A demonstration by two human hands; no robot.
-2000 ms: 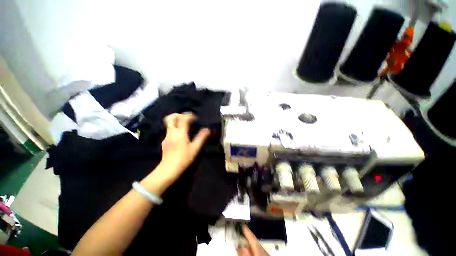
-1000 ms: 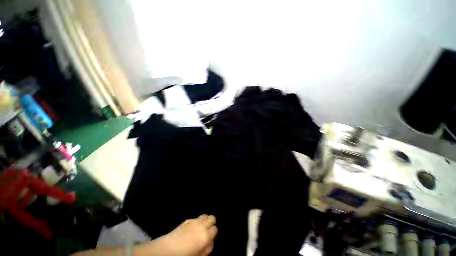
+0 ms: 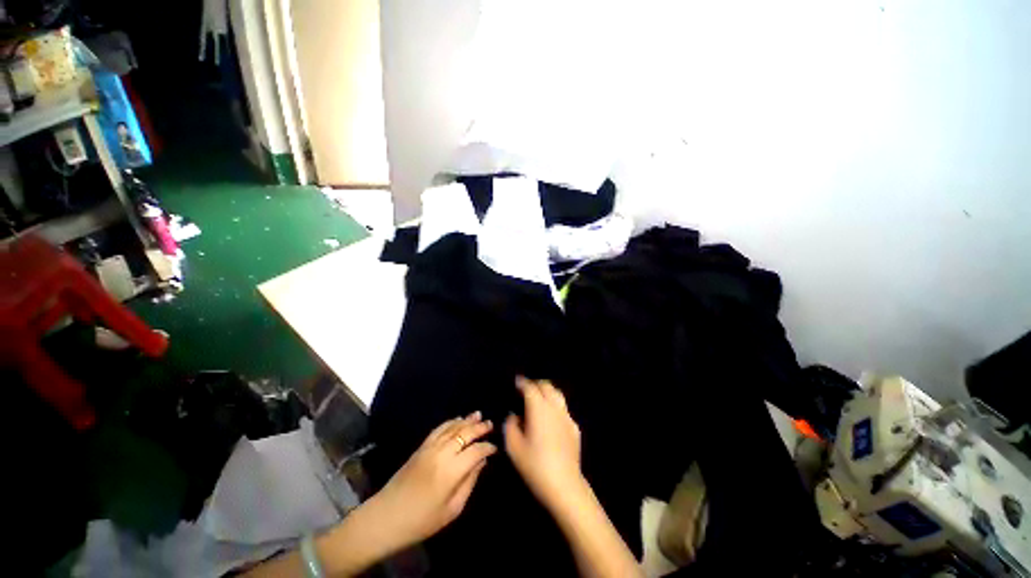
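Black garment pieces [image 3: 475,339] lie spread over the pale table in front of me. My left hand [image 3: 447,480], with a pale bracelet at the wrist and a ring, lies on the black cloth with its fingers bent. My right hand [image 3: 545,440] is just right of it, fingertips on the same cloth. Whether the fingertips pinch the cloth is too unclear to tell. A crumpled black heap [image 3: 678,294] lies behind and to the right. White pieces [image 3: 514,231] lie among black cloth at the back.
The overlock machine [image 3: 904,485] stands at the lower right, cut off by the edge. A pale table corner [image 3: 328,305] shows at left. A red stool [image 3: 51,305] stands on the green floor. White sheets [image 3: 266,485] lie low at the left.
The view has swung left, away from the machine. My left hand has moved onto the nearer cloth, and my right hand has come from the machine front to beside it.
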